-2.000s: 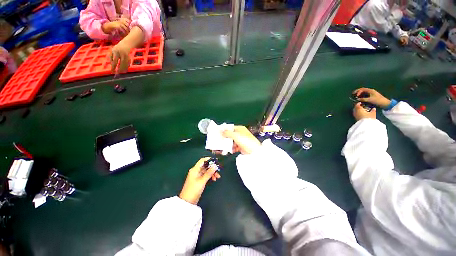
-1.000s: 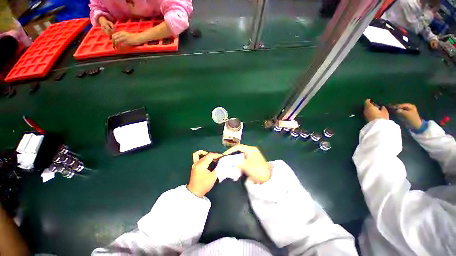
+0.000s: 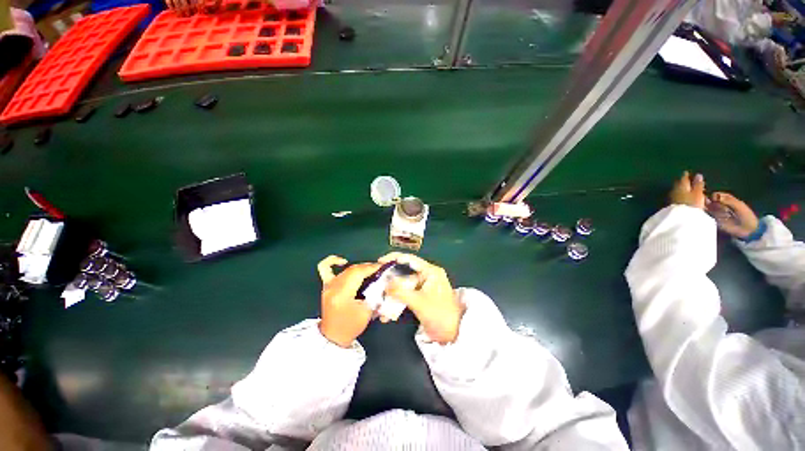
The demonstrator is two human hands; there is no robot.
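My left hand (image 3: 346, 304) holds a small dark part (image 3: 378, 277) in front of my chest; the fingers hide most of it. My right hand (image 3: 430, 298) presses a white wiping cloth (image 3: 385, 300) against the part, and the two hands touch or nearly touch. A small squat jar (image 3: 408, 224) with a pale label stands open just beyond my hands, its round whitish lid (image 3: 385, 190) flipped back at its upper left. A black wipe tray (image 3: 185, 227) holding white wipes (image 3: 223, 226) lies to the left of the jar.
Silver-rimmed parts (image 3: 540, 228) lie by the slanted metal post (image 3: 583, 101); more (image 3: 106, 275) cluster at left beside a white block (image 3: 41, 250). Red compartment trays (image 3: 216, 41) lie across the bench. Another worker's hands (image 3: 689, 191) and white sleeves are at right.
My right hand has moved from over the jar down to my left hand, bringing the cloth against the part. The jar has come into view. The camera view has shifted.
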